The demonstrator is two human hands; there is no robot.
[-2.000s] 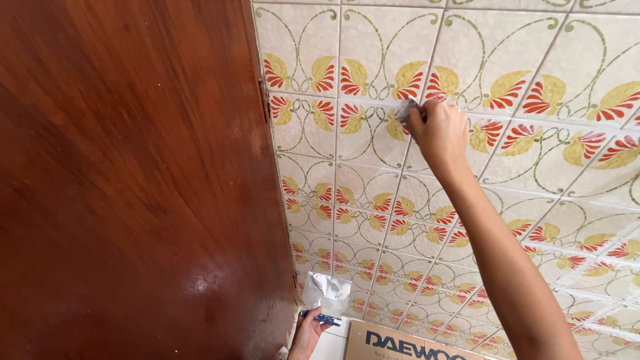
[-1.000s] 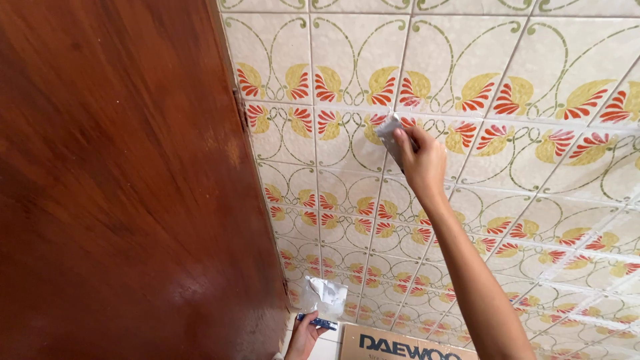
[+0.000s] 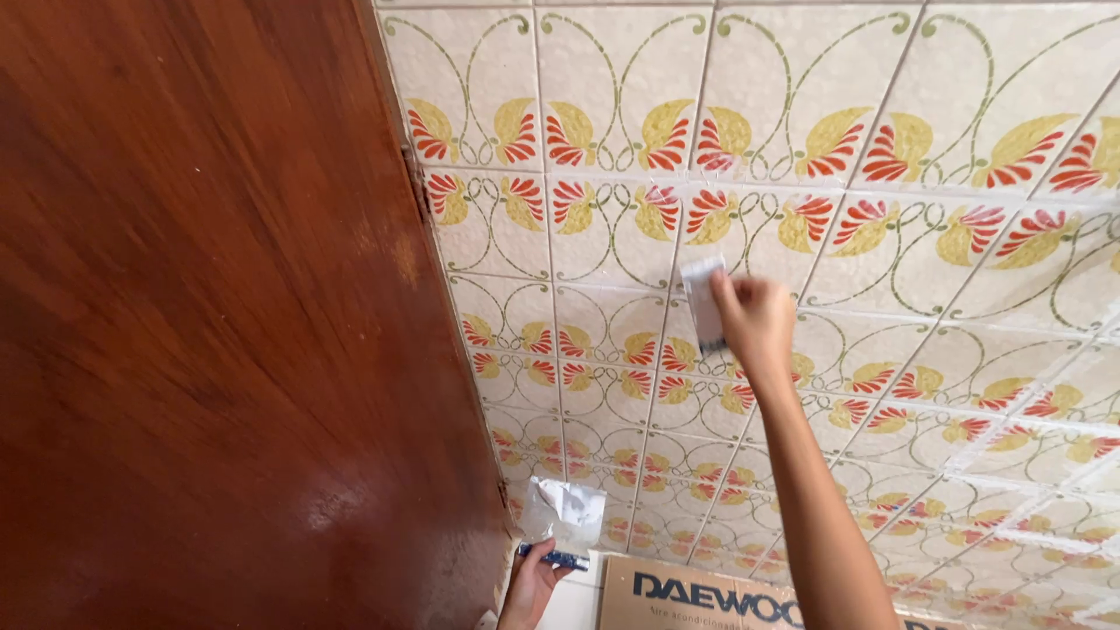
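In the head view, my right hand (image 3: 759,328) grips a small flat plastic spreader (image 3: 705,306), tilted over the patterned wall tiles (image 3: 612,249). Whether its edge touches the wall cannot be told. Low in the view, my left hand (image 3: 534,584) is closed around the dark blue edge or handle of a clear, flat tool (image 3: 564,514), with white paste lying on its blade. Smears of white paste show on the tile joints at the right and around the joint above my right hand.
A glossy brown wooden door (image 3: 201,306) with hinges (image 3: 418,185) fills the left side, its edge close to the tiles. Below, a printed cardboard box (image 3: 630,604) lies on the white floor by the foot of the wall, close to my left hand.
My right hand has moved down the tiled wall with the spreader, away from the band of red and yellow motifs. My left hand still holds the tool with paste low by the door.
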